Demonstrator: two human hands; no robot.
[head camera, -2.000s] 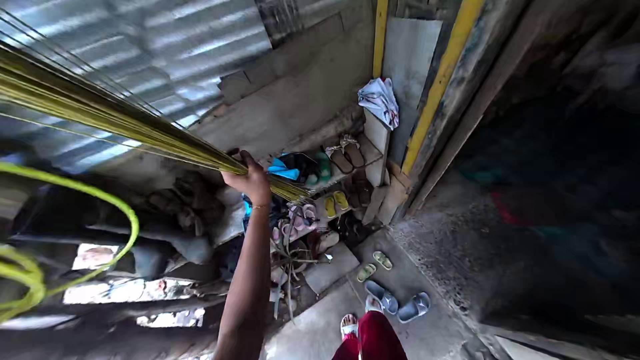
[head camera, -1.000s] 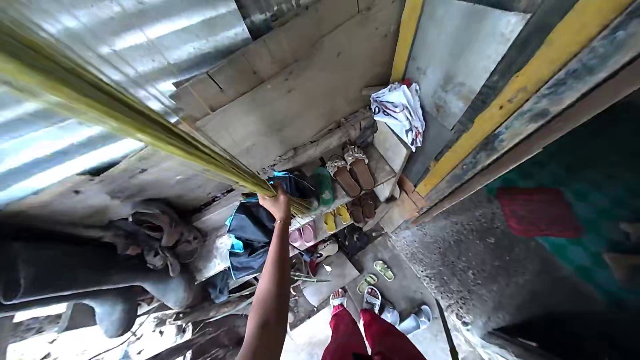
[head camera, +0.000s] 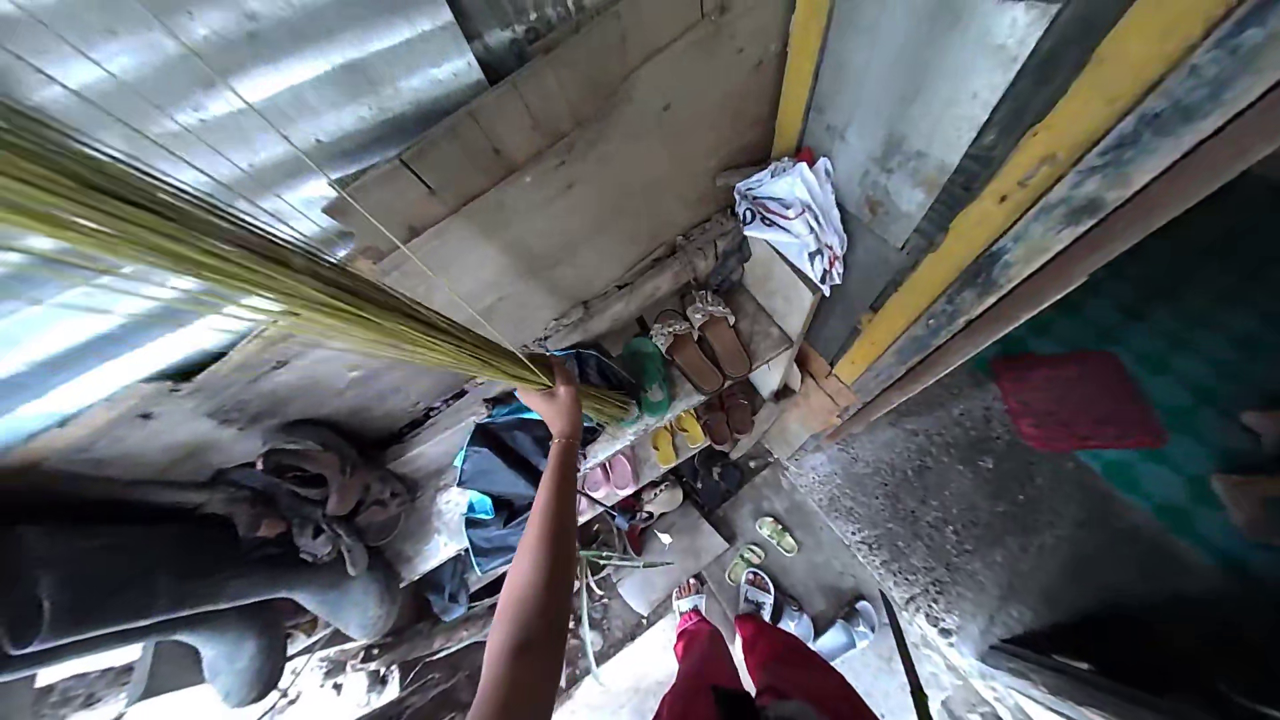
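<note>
My left hand (head camera: 552, 400) is closed around the narrow end of a long bundle of thin yellow-green plant strips (head camera: 330, 300). The bundle fans out toward the upper left, past the view's edge, and its short end sticks out past the hand toward the green slipper (head camera: 648, 375). Beneath the hand and forearm lies a black and light-blue cloth (head camera: 500, 480). My right hand is out of view. A narrow, dark, pointed thing (head camera: 905, 655), a blade or a leaf strip, rises from the bottom edge right of my legs; what holds it is hidden.
Steps with sandals (head camera: 700, 345) stand against the wall. Rubber boots (head camera: 240, 600) are at lower left. A white cloth (head camera: 795, 215) hangs by the yellow door post (head camera: 960, 220). Slippers (head camera: 777, 535) lie near my feet; a red mat (head camera: 1080, 400) lies beyond the doorway.
The loose yellow-green loop at the left two seconds ago is out of view. The dark pointed thing shows at lower right, absent from the oldest frame. My left hand keeps its hold; the view has shifted.
</note>
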